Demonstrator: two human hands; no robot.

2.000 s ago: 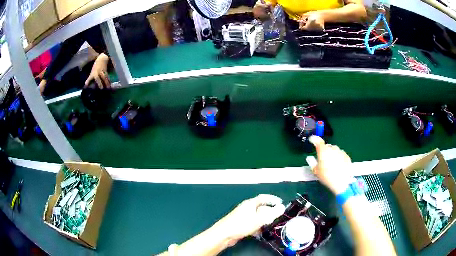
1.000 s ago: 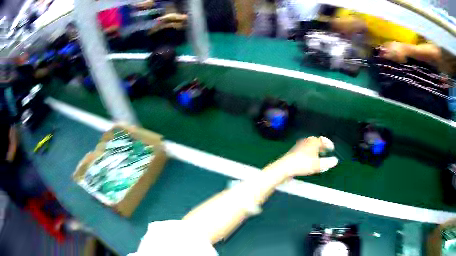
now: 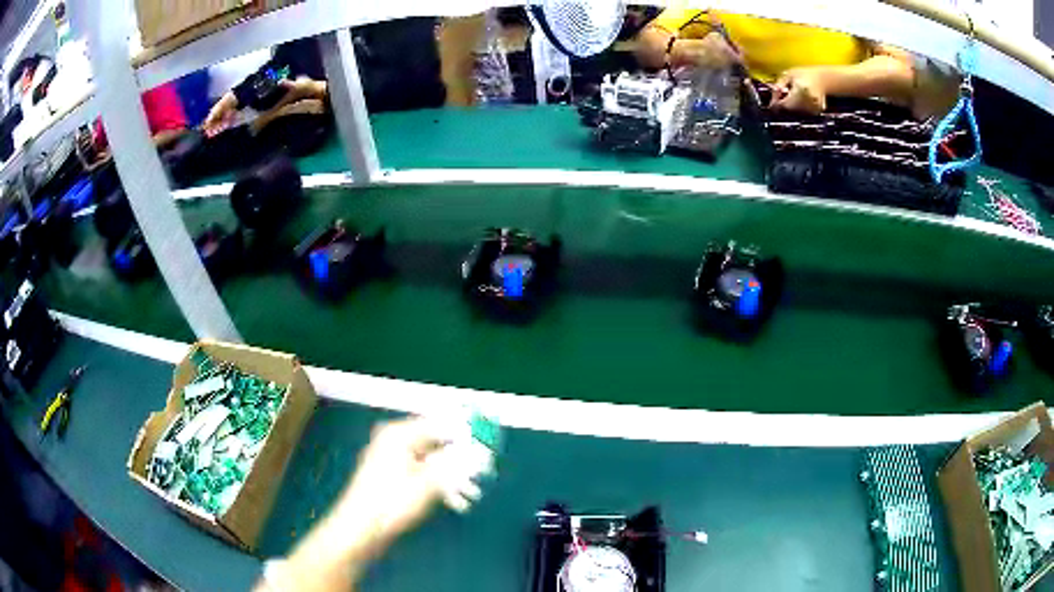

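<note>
My left hand [image 3: 399, 480] is over the bench mat, between the left box and the near chassis, with a small green circuit board [image 3: 483, 433] in its fingertips. The hand is slightly blurred. A black chassis sub-assembly [image 3: 651, 567] with a pale round centre [image 3: 598, 571] lies on the mat at the bottom edge, partly cut off. A thin lead wire with a white end reaches out to its right. My right hand is not in view.
A box of loose boards [image 3: 220, 434] stands left, another [image 3: 1017, 497] far right beside a striped PCB panel [image 3: 903, 520]. Yellow-handled cutters [image 3: 57, 407] lie far left. Beyond the white rail [image 3: 647, 424], the conveyor [image 3: 624, 359] carries spaced chassis. People work across it.
The view swung left and partly back. My left hand left the near chassis, reached over the belt, and is now back over the mat with a board. My right hand has left the picture.
</note>
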